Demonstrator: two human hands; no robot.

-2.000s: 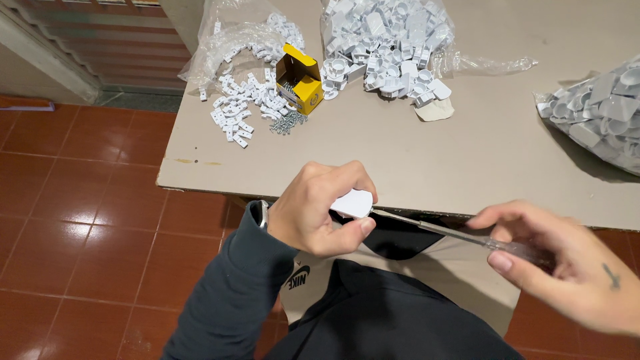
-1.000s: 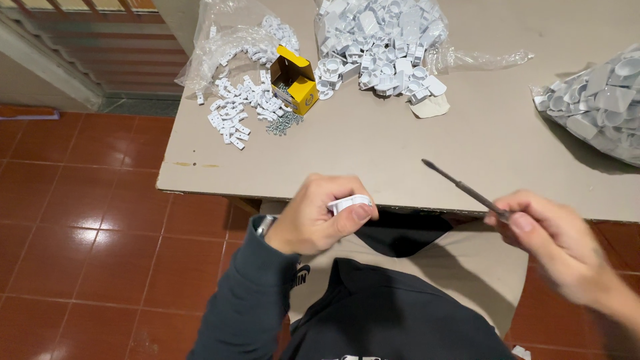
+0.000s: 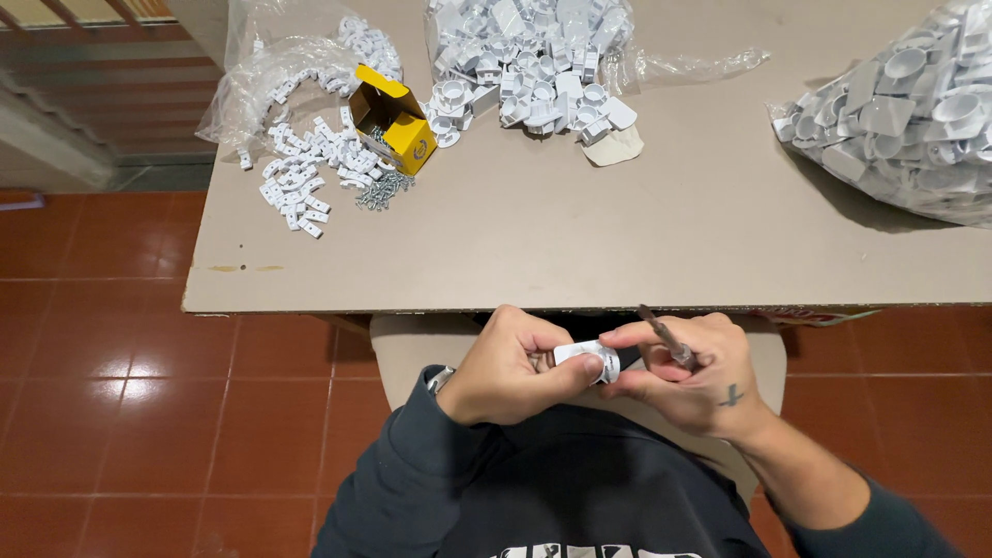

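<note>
Between my hands, just off the table's front edge, is a small white plastic part (image 3: 570, 353). My left hand (image 3: 511, 368) grips it between thumb and fingers. The thumb and index finger of my right hand (image 3: 690, 372) touch its right side, while the other fingers of that hand hold a screwdriver (image 3: 665, 337) whose shaft points up and away from me. Its handle is mostly hidden in the palm.
On the table (image 3: 496, 248) lie small white plastic clips (image 3: 298, 186), an open yellow cardboard box (image 3: 399, 132) of screws, loose screws (image 3: 384, 190), an open bag of white plastic parts (image 3: 535, 70) and another full bag (image 3: 907, 124) at right. A chair seat (image 3: 403, 349) is below.
My right hand, with the screwdriver, has come left from the right side to the white part. The screwdriver now points upward. My left hand still holds the part.
</note>
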